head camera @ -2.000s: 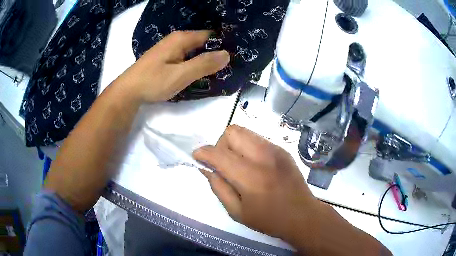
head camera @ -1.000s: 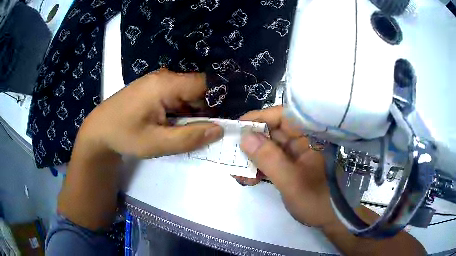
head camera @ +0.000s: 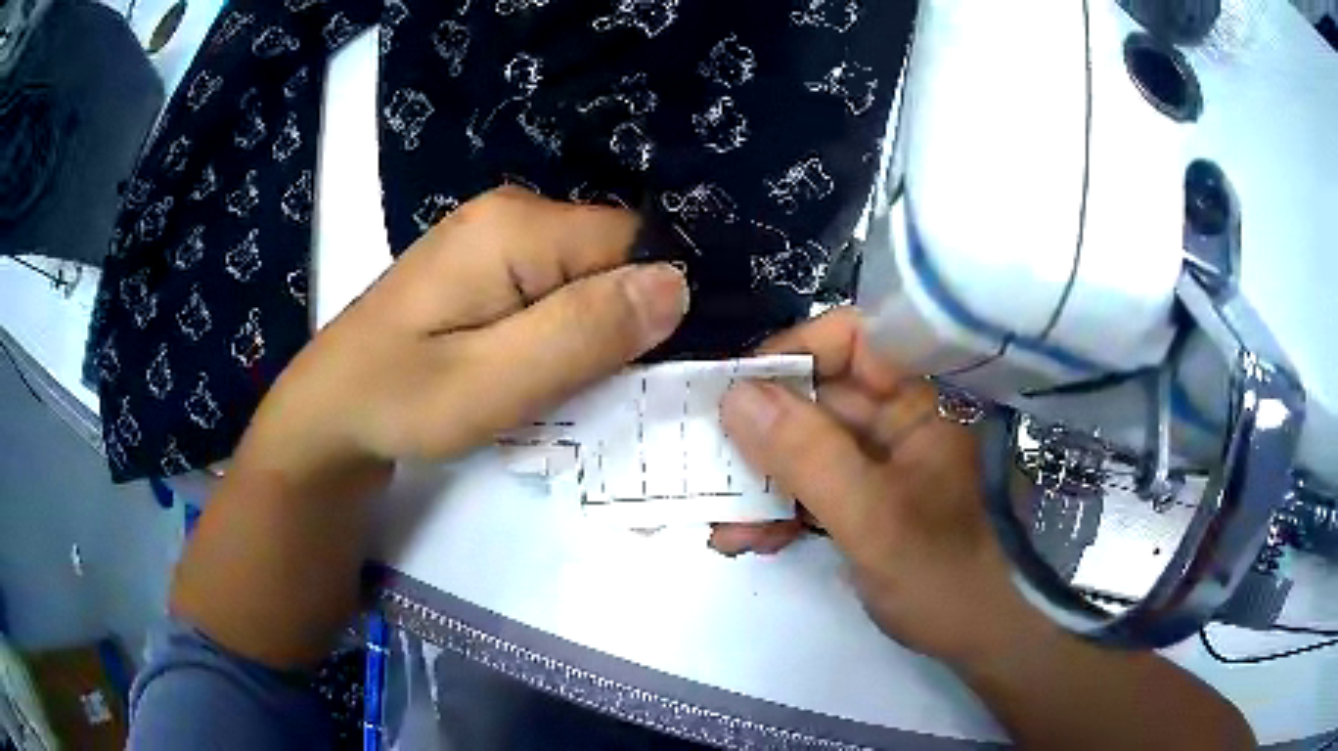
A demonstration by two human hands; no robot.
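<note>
The white test scrap [head camera: 660,458] has rows of dark stitch lines and lies over the table near the front. My right hand [head camera: 895,492] holds its right end between thumb and fingers. My left hand [head camera: 484,330] is above the scrap's left part, thumb near its index finger, pinching the lower edge of the black printed garment piece [head camera: 587,110]. The left hand hides part of the scrap and the fabric edge.
The sewing machine head [head camera: 998,191] stands at the right, with the curved metal thread guard [head camera: 1274,484] beside my right wrist. More black printed fabric [head camera: 220,220] lies at the left. A ruled tape [head camera: 587,682] follows the table's front edge.
The white scrap, crumpled earlier, is now spread flat with its stitch rows showing. My right hand has moved up and right with it. My left thumb has lifted off the scrap.
</note>
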